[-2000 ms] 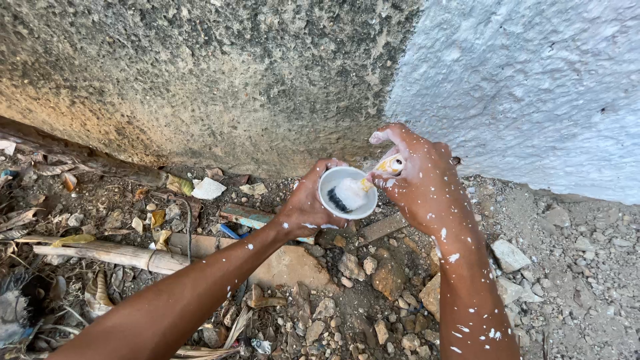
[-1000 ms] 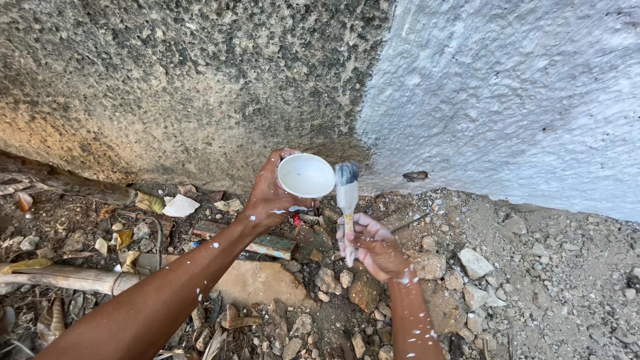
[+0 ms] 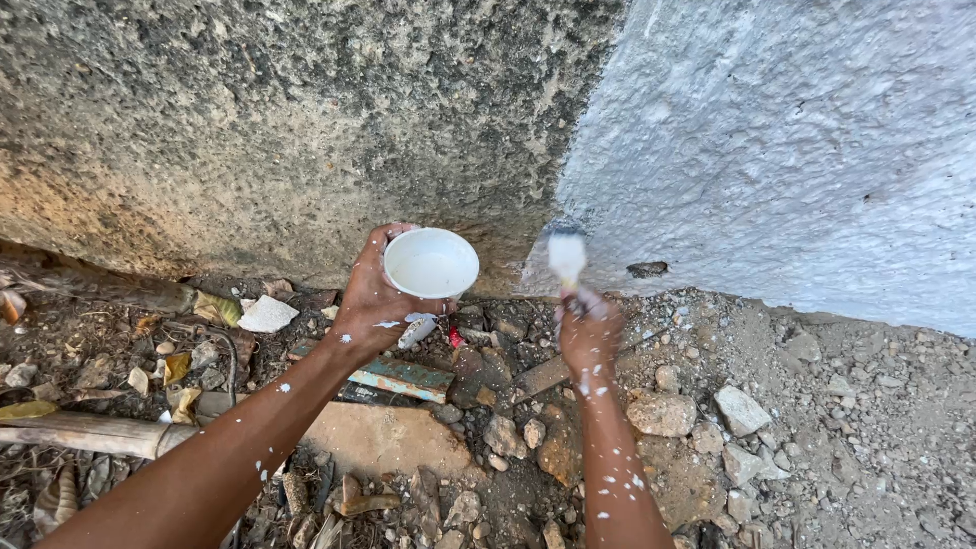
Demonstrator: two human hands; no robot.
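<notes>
My left hand [image 3: 381,293] is wrapped around a white plastic cup [image 3: 431,263] that holds white paint. To its right, my right hand [image 3: 591,324] grips a paintbrush [image 3: 566,258] by the handle, bristles upward and slightly blurred. The dark bristle end lies against the wall at the lower edge of the white-painted part [image 3: 762,152]. Left of that edge the concrete wall [image 3: 305,137] is bare, grey and stained. White paint specks dot both hands and forearms.
Rubble and soil run along the wall's foot, with a flat stone slab [image 3: 389,438], a painted wood piece [image 3: 400,377], a bamboo pole [image 3: 91,435] and a pale rock [image 3: 741,412]. A small hole [image 3: 647,269] sits low in the painted wall.
Two seconds ago the brush was in the cup; one second ago it was upright just beside the cup. It has moved right, onto the wall.
</notes>
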